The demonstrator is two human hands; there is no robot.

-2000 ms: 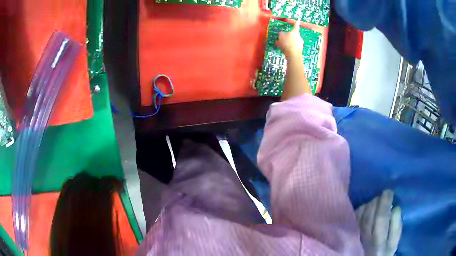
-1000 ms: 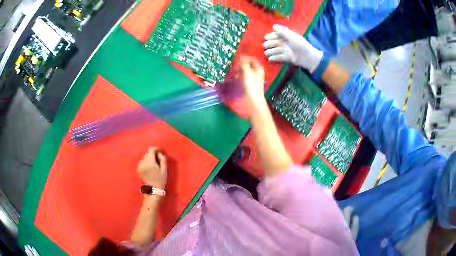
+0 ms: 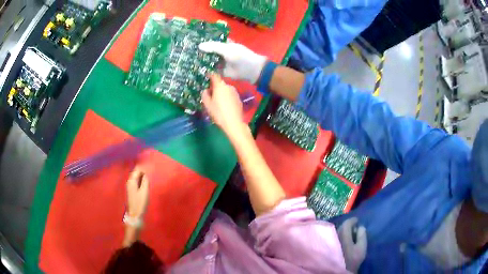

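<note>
A large green circuit board (image 3: 174, 64) lies tilted across the upper red mat and the green bench surface. My right hand (image 3: 223, 104) is at its lower right edge, fingertips by the small parts; whether it grips the edge is unclear. Another person's white-gloved hand (image 3: 235, 60) is over the board's right side. My left hand (image 3: 137, 195), with a pale band on the wrist, is over the lower red mat (image 3: 96, 214), loosely curled with nothing visible in it. A bundle of purple-blue plastic strips (image 3: 144, 140) lies between the mats, passing below my right hand.
Another green board (image 3: 249, 9) is at the top. A black-rimmed tote with red lining (image 3: 278, 166) at the right holds several green boards. The other person's blue sleeve (image 3: 364, 118) crosses above it. A dark conveyor (image 3: 64, 91) with board assemblies runs along the left.
The view has swung from the tote to the bench. Since the second frame, the gloved hand has moved left over the large board, and my right hand has come to its edge.
</note>
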